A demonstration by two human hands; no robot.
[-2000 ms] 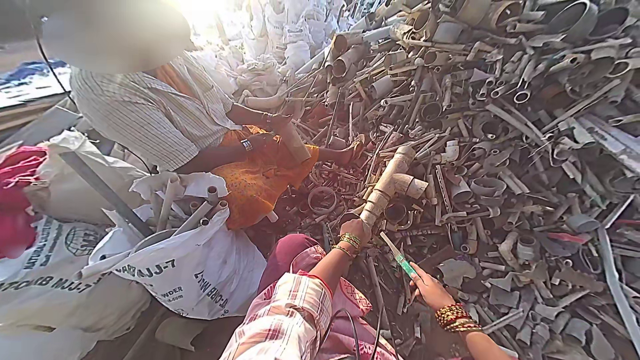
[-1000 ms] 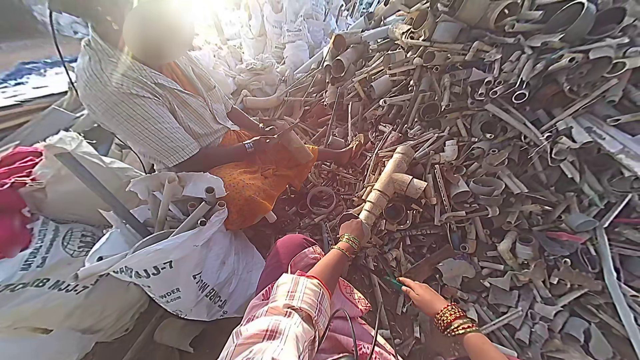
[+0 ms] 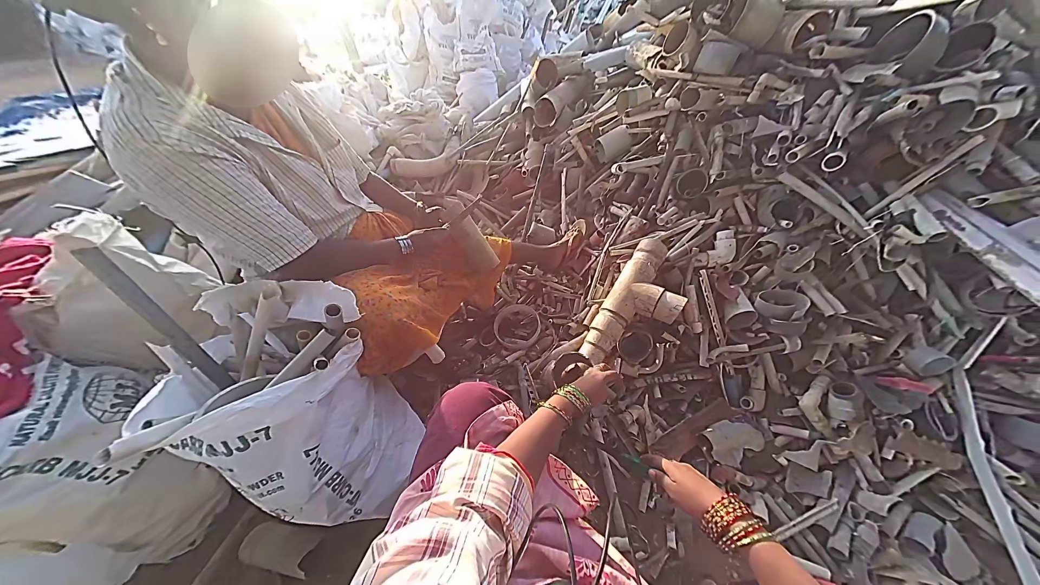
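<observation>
My left hand [image 3: 597, 383] is closed on the near end of a dirty plastic pipe with a tee fitting [image 3: 621, 305], which slants up and away over the scrap. Thin green bangles circle that wrist. To the right and lower, my right hand [image 3: 678, 483], with red and gold bangles, grips the green handle of a tool [image 3: 635, 463]. The tool's far part is dark and blurred against the scrap, so its kind cannot be told. A black plastic ring or pipe end [image 3: 635, 346] lies beside the tee.
A heap of broken plastic pipes and fittings [image 3: 780, 305] spreads ahead and right. At the left sits a co-worker in a striped shirt [image 3: 219, 171], holding a pipe piece [image 3: 473, 240]. White woven sacks [image 3: 301, 443] with pipes stand at the near left.
Two seconds ago the green-handled tool showed a pale blade slanting up from my right hand; by one second ago it was lower and dark. My left hand has stayed on the pipe.
</observation>
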